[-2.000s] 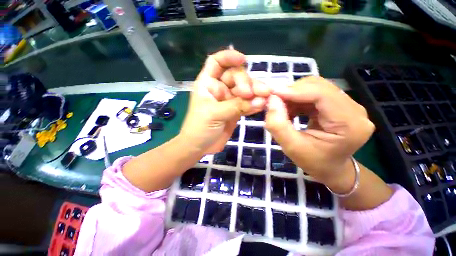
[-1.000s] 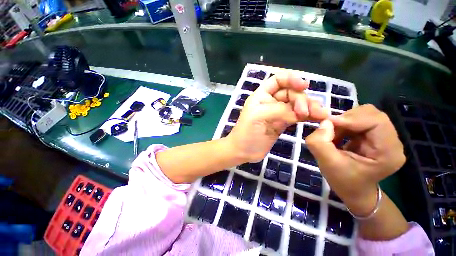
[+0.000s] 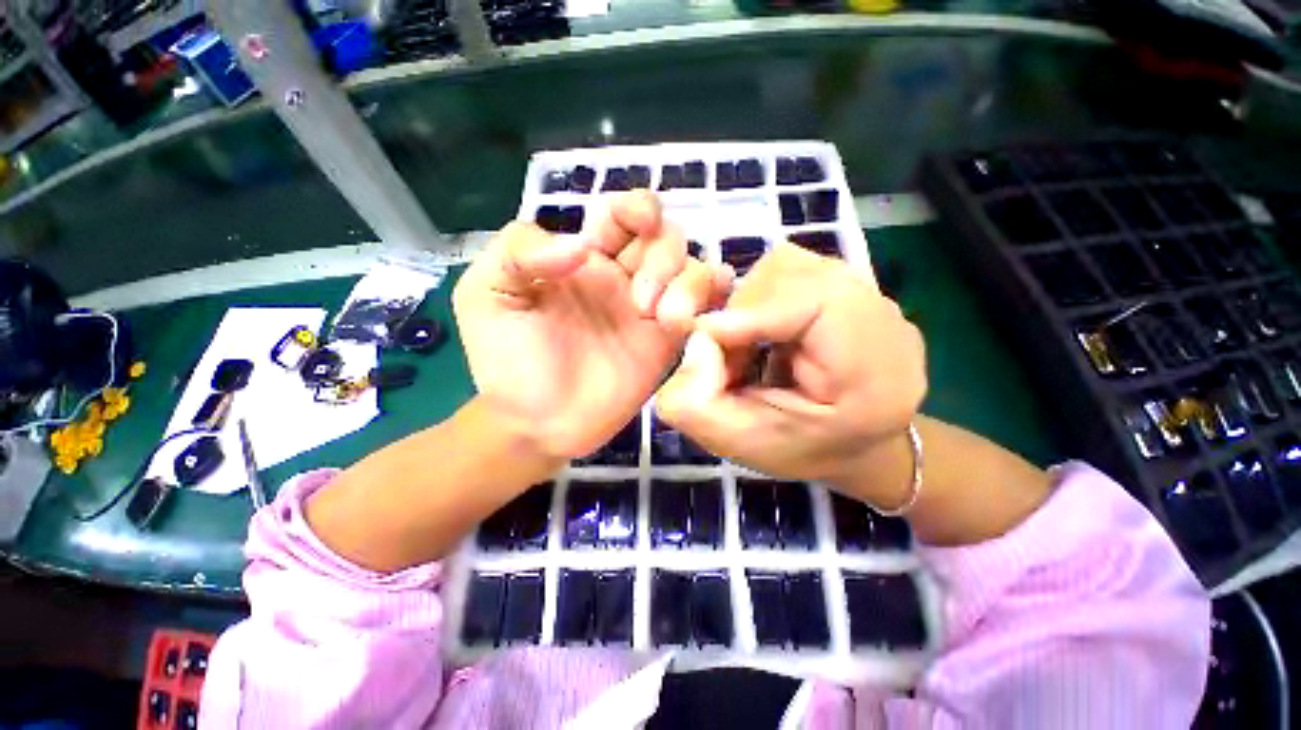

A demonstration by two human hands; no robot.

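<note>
My left hand (image 3: 571,335) is raised over the white compartment tray (image 3: 642,521), palm turned up with fingers curled. My right hand (image 3: 806,364) meets it, its thumb and forefinger pinched together at the left fingertips. Whatever lies between the fingertips is too small or hidden to make out; a dark edge shows just below them. The tray holds glossy black casings (image 3: 602,516), mostly two per pocket, and its middle is partly hidden by my hands.
A white sheet (image 3: 286,407) with black sample parts, a thin rod (image 3: 253,464), a clear bag (image 3: 383,302) and yellow pieces (image 3: 93,428) lie left. A black compartment tray (image 3: 1056,271) is right. A red-orange tray (image 3: 160,663) shows low left.
The view has swung right and back, so things shifted in the picture. My left palm has opened upward more. Both hands stay together at the fingertips.
</note>
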